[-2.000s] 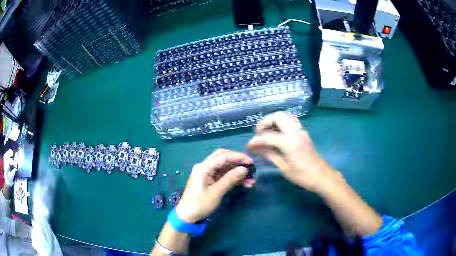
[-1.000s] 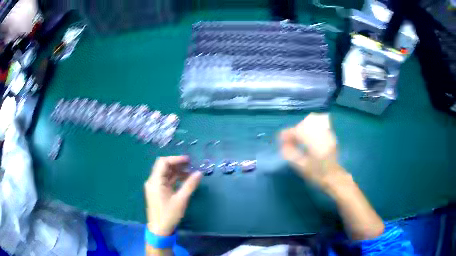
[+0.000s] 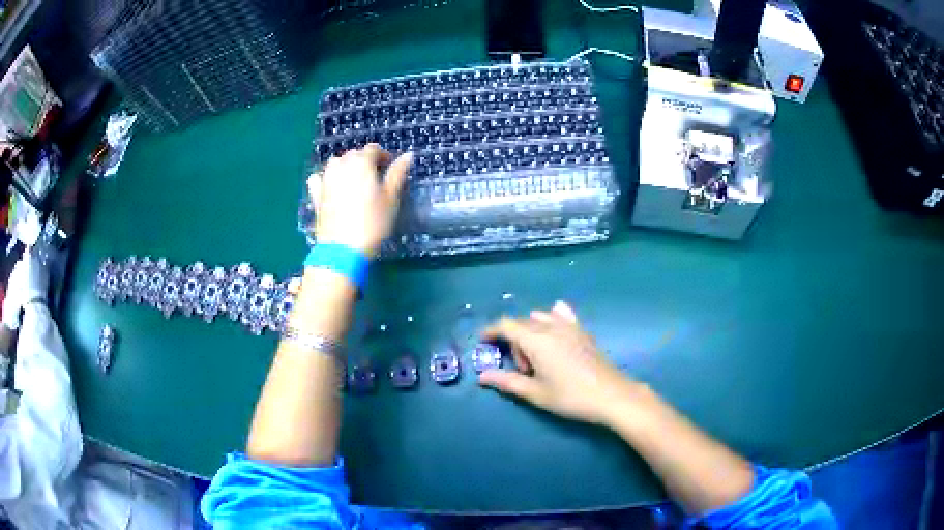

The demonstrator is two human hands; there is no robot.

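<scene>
Several round cabled modules, small dark purplish discs, lie in a row on the green mat (image 3: 642, 435); the rightmost module (image 3: 487, 358) is between the fingertips of my right hand (image 3: 543, 362), thumb below and fingers above, with small gaps visible. Thin leads with pale tips, such as this connector (image 3: 467, 306), lie above the row. My left hand (image 3: 357, 197) is over the left part of the stacked clear blister trays (image 3: 507, 212), thumb and index apart. Its other fingertips are over dark parts, and no held part is visible.
A row of circuit boards (image 3: 207, 290) lies left, partly behind my left forearm. A small separate part (image 3: 106, 347) is at far left. The screw feeder (image 3: 694, 202) stands back right, black trays (image 3: 890, 135) beyond it. Another person's sleeve (image 3: 41, 362) is at left.
My left hand has moved from the left of the module row up to the clear trays. My right hand has moved left and down to the rightmost module. The camera view has shifted.
</scene>
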